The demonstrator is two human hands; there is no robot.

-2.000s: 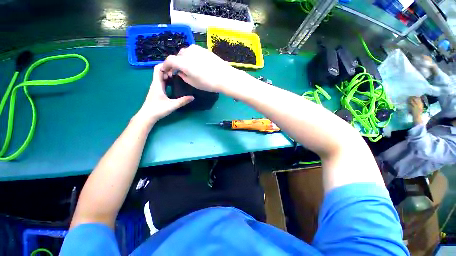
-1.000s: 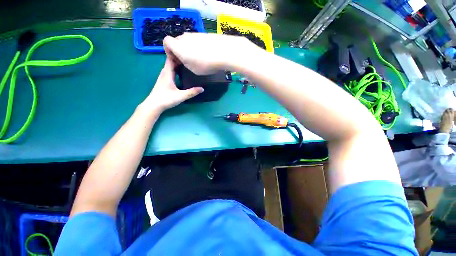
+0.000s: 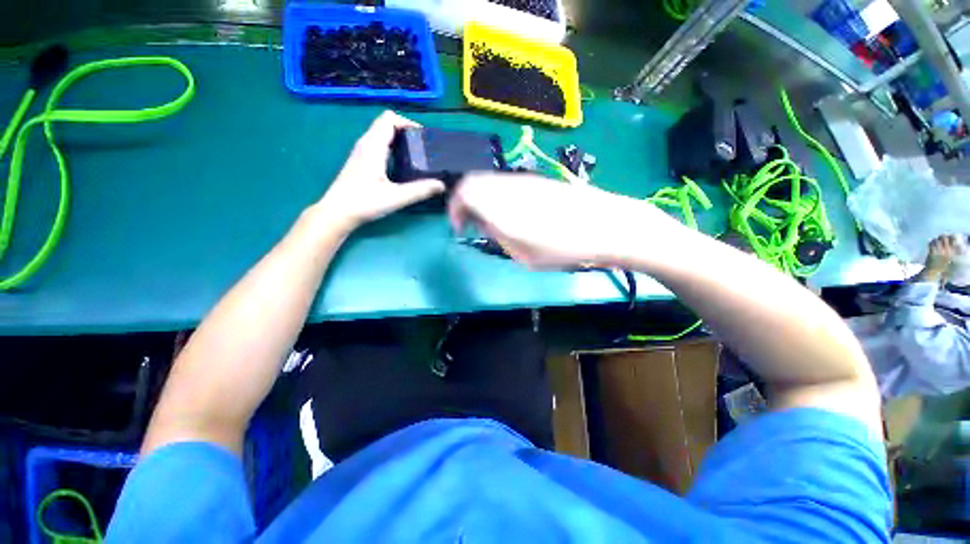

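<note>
My left hand [image 3: 372,181] holds a black housing [image 3: 452,152] on the green bench, with fingers at its left end and the thumb along its near side. A bright green cable [image 3: 548,159] lies at the housing's right end. My right hand [image 3: 516,221] is blurred, just right of and nearer than the housing, over the spot where the screwdriver lies. Only the screwdriver's dark front part [image 3: 484,245] and its black cord show; its orange body is hidden. Whether my right fingers grip anything cannot be told.
A blue tray [image 3: 363,95] of black pieces, a yellow tray [image 3: 521,113] of tiny dark grains and a white tray stand behind. A looped green cable [image 3: 64,165] lies left. Black units [image 3: 702,143] and tangled green cables [image 3: 776,218] lie right. Another person's hand [image 3: 940,255] shows far right.
My right hand has left the housing's far left corner and moved right and nearer, over the orange screwdriver. The housing's top and the green cable beside it are now in view. My left hand still holds it.
</note>
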